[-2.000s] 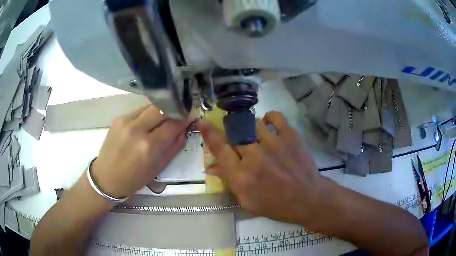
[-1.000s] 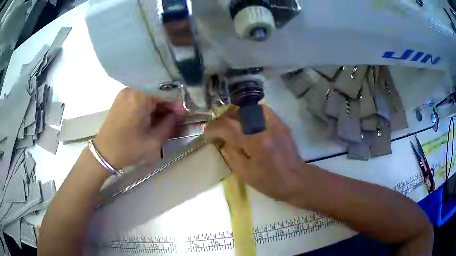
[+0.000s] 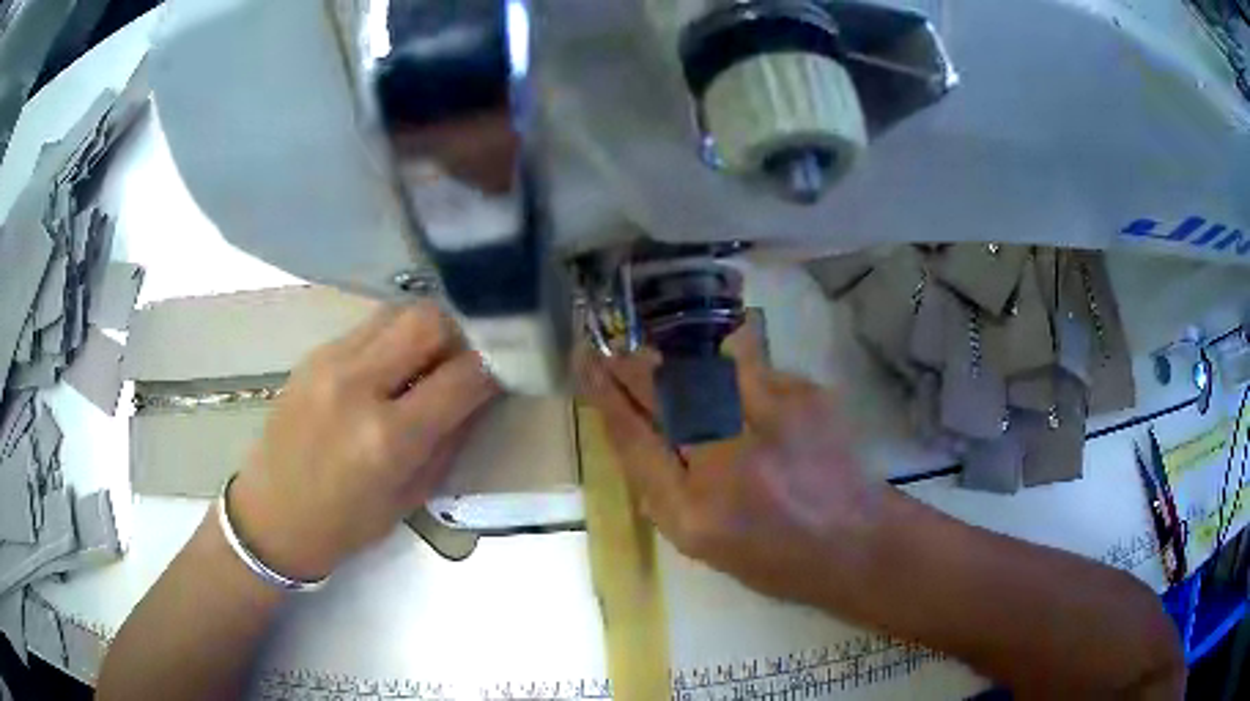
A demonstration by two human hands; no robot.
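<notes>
A grey-beige zip panel (image 3: pixel 206 445) lies flat under the machine head, with silvery zipper teeth (image 3: pixel 213 397) between its two strips at the left end. My left hand (image 3: pixel 363 431) lies on the panel's middle, thumb and fingertips close together, holding it. My right hand (image 3: pixel 740 459) is at the panel's right end beside the presser foot and black cylindrical knob (image 3: pixel 699 397); its fingertips are partly hidden behind the knob and the hand is blurred. Whether it grips the fabric cannot be told. The yellow strip (image 3: pixel 628 589) runs from the needle area to the table's front edge.
The white sewing machine head (image 3: pixel 960 151) spans the top, with its ribbed tension knob (image 3: pixel 784 117). A pile of zip pieces (image 3: pixel 980 356) lies right, and a stack of strips (image 3: pixel 55 315) left. Thread snips (image 3: pixel 1162 507) lie far right. Ruler scales line the front edge.
The toothed piece in front of the machine has moved up to the needle area and now lies flat beside the other strip. Both hands remain near the needle. The view has shifted slightly.
</notes>
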